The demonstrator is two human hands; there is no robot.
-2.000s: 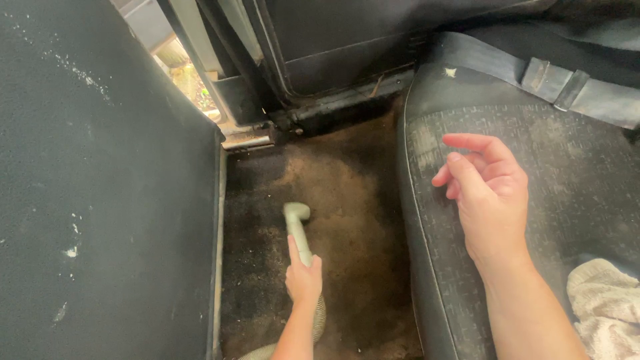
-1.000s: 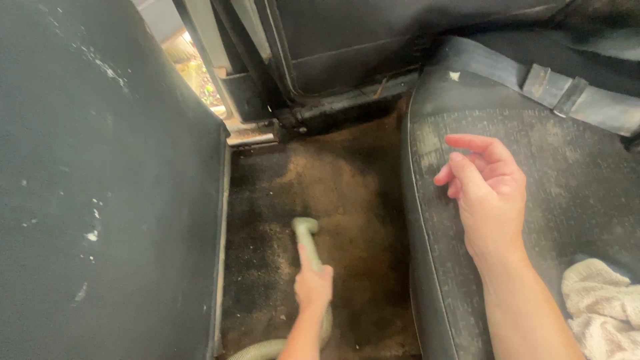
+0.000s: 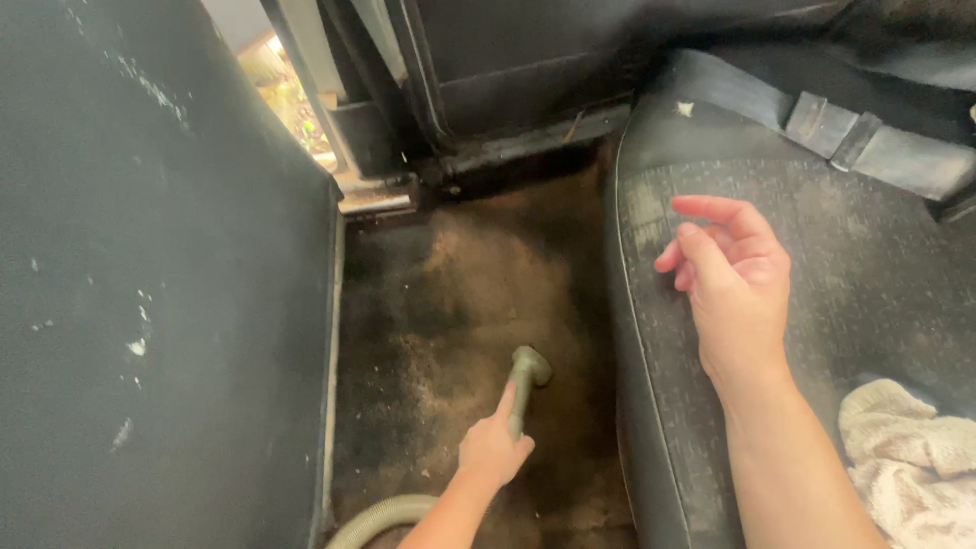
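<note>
My left hand (image 3: 496, 450) grips a grey-green vacuum hose wand (image 3: 523, 393), index finger laid along it. The wand's angled head is low over or on the dusty dark vehicle floor (image 3: 442, 305); exact contact cannot be told. Behind the hand, the ribbed vacuum hose (image 3: 385, 518) curves out at the bottom edge. My right hand (image 3: 736, 282) is over the worn, patterned seat cushion (image 3: 831, 252), fingers loosely curled and apart, holding nothing. A crumpled off-white cloth (image 3: 907, 457) lies on the seat, right of the right forearm.
A scuffed dark seat back or panel (image 3: 175, 305) borders the floor at left. A grey seat belt with its buckle (image 3: 823, 130) lies across the seat. At the back stand a dark door panel (image 3: 518, 46) and a sill (image 3: 374, 200), beside a bright gap to the outside.
My left hand has moved the wand head to the right and down across the floor, nearer the seat base. The right hand keeps its loosely curled pose over the seat.
</note>
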